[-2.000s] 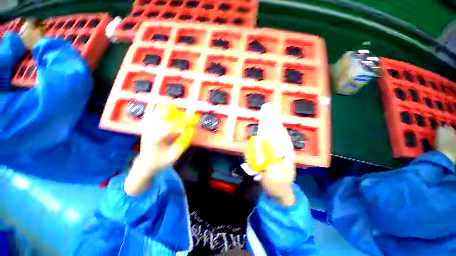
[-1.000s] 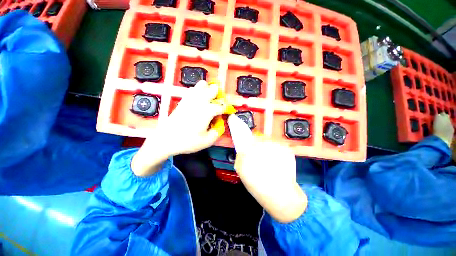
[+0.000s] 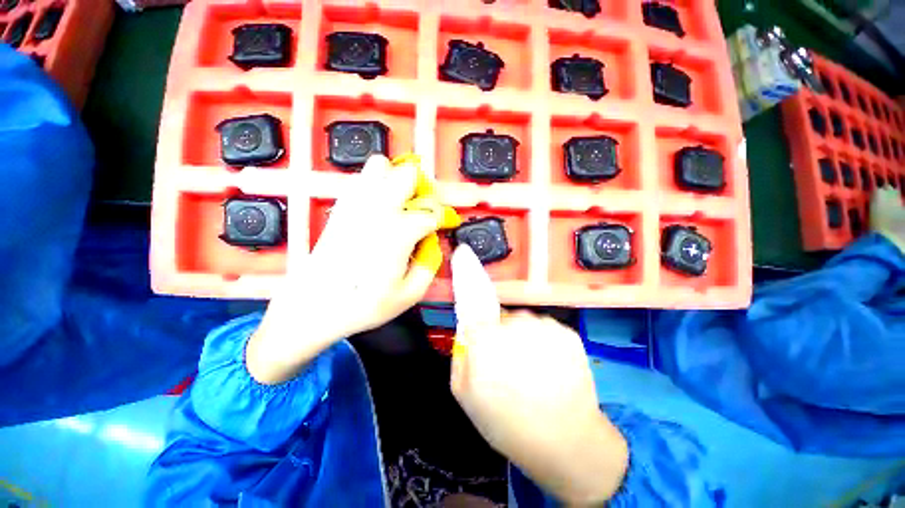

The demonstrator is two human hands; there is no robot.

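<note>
An orange-red foam tray (image 3: 541, 179) holds black watch housings in square pockets. My left hand (image 3: 347, 253), with yellow finger cots, lies over the second front-row pocket and hides its contents. Its fingertips are at the left edge of a housing (image 3: 481, 239) in the third front pocket; whether they grip it is hidden. My right hand (image 3: 526, 377) has its index finger extended, with a white wipe (image 3: 474, 288) over it, its tip at the lower left of that housing. The wipe is hard to tell from the pale hand.
Pale bottles (image 3: 762, 74) stand right of the tray, before another orange-red tray (image 3: 819, 193) with a neighbour's hand (image 3: 886, 211) at it. Blue sleeves of people are close on both sides. Part of another tray (image 3: 74, 50) shows at upper left.
My hands, apart two seconds ago, came together at the third front pocket and stay there. The right fingertip has shifted slightly down the housing. The view is closer, and the main tray's back row is cut off.
</note>
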